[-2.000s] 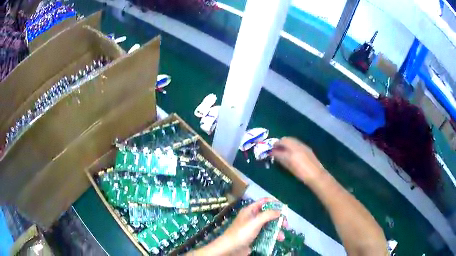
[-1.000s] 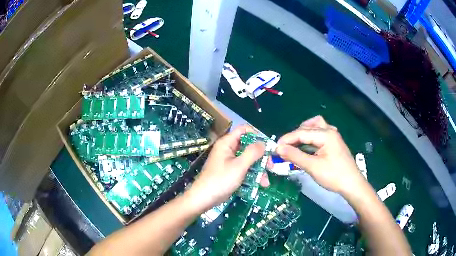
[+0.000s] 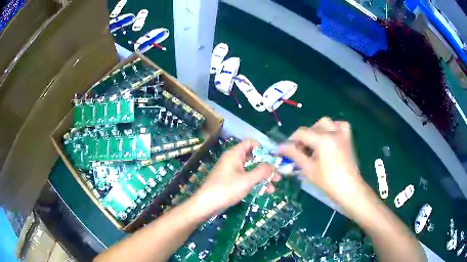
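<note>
My left hand (image 3: 238, 171) holds a green board strip (image 3: 262, 155) between thumb and fingers, low in the middle of the view. My right hand (image 3: 322, 153) is close to it on the right, its fingers blurred. A white-and-blue housing half (image 3: 285, 165) shows between the two hands, at my right fingertips; the fingers hide much of it. Exactly where it touches the board cannot be told. A loose board pile (image 3: 269, 225) lies just below my hands.
An open carton (image 3: 215, 123) full of board strips stands at left, flap raised. A pale post (image 3: 192, 46) rises behind it. White-and-blue housing halves (image 3: 280, 94) and white covers (image 3: 381, 177) lie on the green belt. A blue basket (image 3: 353, 33) and dark red wire bundle (image 3: 417, 71) are beyond.
The right hand went from the belt back to the left hand, bringing a housing half. The view has shifted, showing more housings beside the post. The fingers are now closer together over the board.
</note>
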